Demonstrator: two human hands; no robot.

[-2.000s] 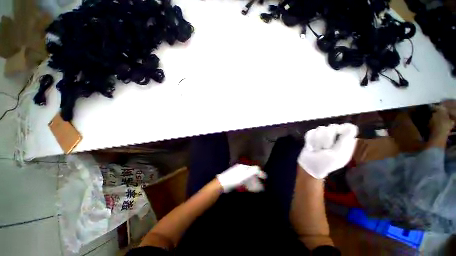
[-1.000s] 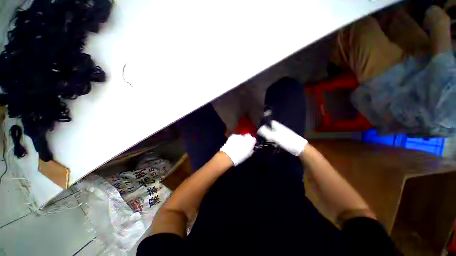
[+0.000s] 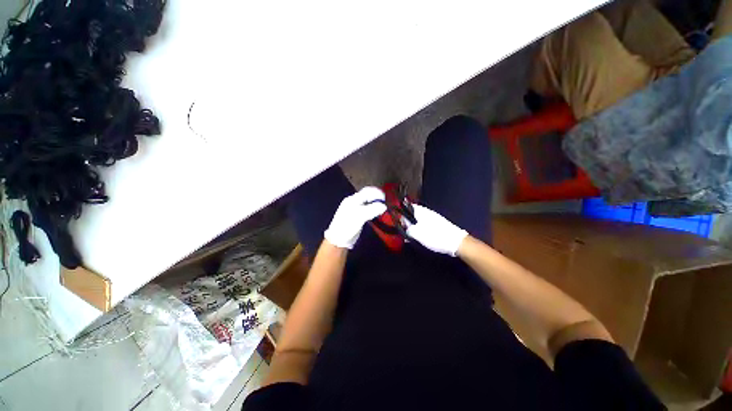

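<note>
A small black cable bundle (image 3: 399, 210) is held over the lap, against the red seat between the legs. My right hand (image 3: 436, 230), in a white glove, grips the bundle from its right side. My left hand (image 3: 354, 217), also gloved, is at the bundle's left side with its fingertips pinched on a thin dark strand beside it; whether this is a tie or a cable end cannot be told. A dense pile of black bundles (image 3: 68, 104) lies on the white table at the left. A stray bundle (image 3: 25, 237) lies beside it.
The white table (image 3: 281, 88) has a thin dark strand (image 3: 191, 119) on it and a tan block (image 3: 87, 286) at its corner. A printed sack (image 3: 233, 301) is below. At the right are a carton (image 3: 594, 249), a red stool (image 3: 534, 156), a blue crate (image 3: 654, 218) and a seated person.
From reaching toward the table's right side, my right hand came back to the lap and a black bundle appeared between my hands. My left hand has since moved slightly up and left. The view turned.
</note>
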